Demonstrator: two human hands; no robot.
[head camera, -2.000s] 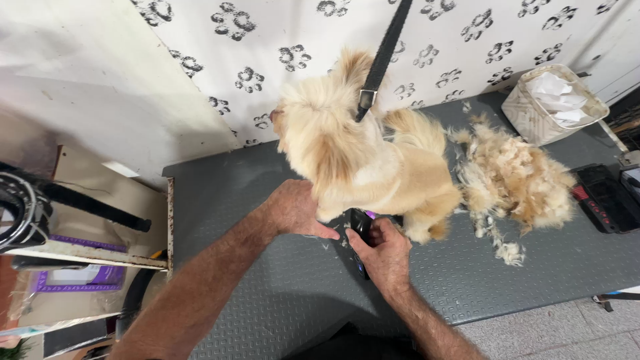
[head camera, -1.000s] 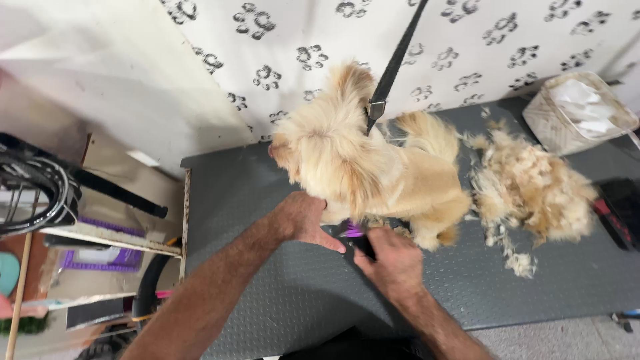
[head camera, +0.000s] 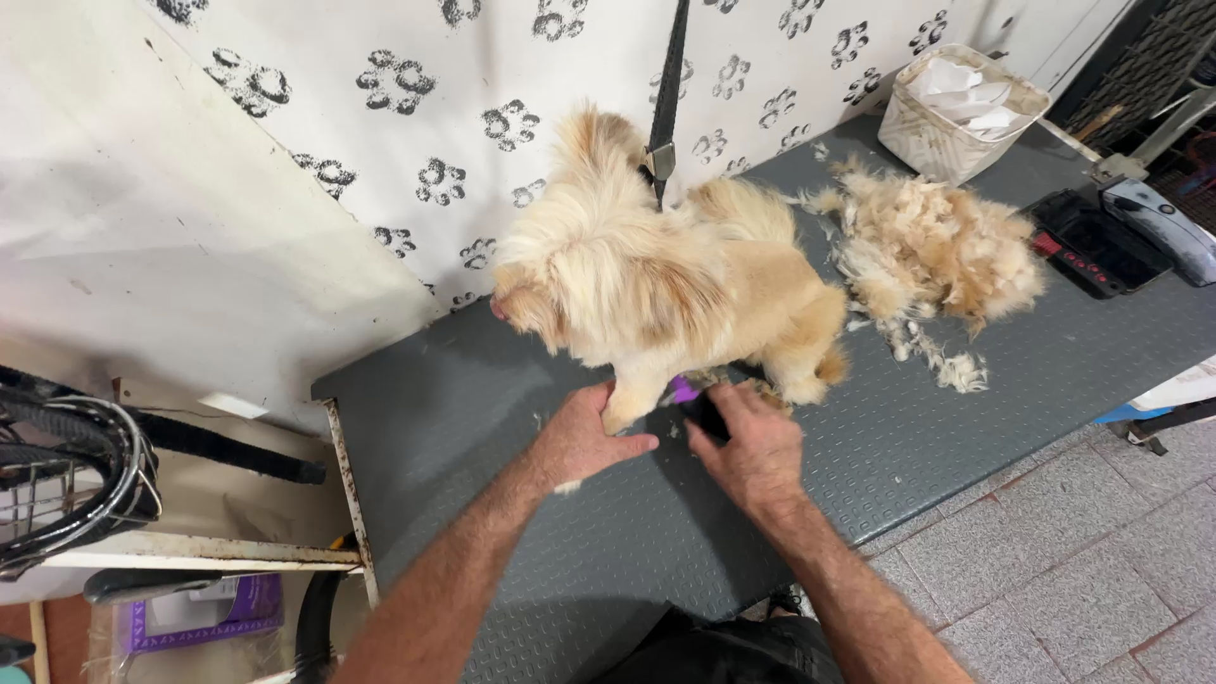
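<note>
A small cream and tan dog (head camera: 665, 275) stands on a grey textured grooming table (head camera: 456, 427), its head to the left and a black strap (head camera: 669, 95) with a metal buckle at its neck. My left hand (head camera: 589, 432) is around the dog's front leg, thumb pointing right. With my right hand (head camera: 755, 437) I grip a black clipper with a purple part (head camera: 684, 388) near its head, low beside the dog's chest and belly. The blade end is partly hidden by fur.
A heap of cut fur (head camera: 940, 242) lies right of the dog. Behind it stands a pale fabric bin (head camera: 936, 138) holding white paper. A black case or tray (head camera: 1102, 242) and a second clipper (head camera: 1159, 228) are at the right. A rusty-edged shelf (head camera: 199, 549) borders the left.
The dog's front leg, hidden behind my left hand before, now shows between its thumb and fingers. My right hand keeps hold of the clipper beneath the dog.
</note>
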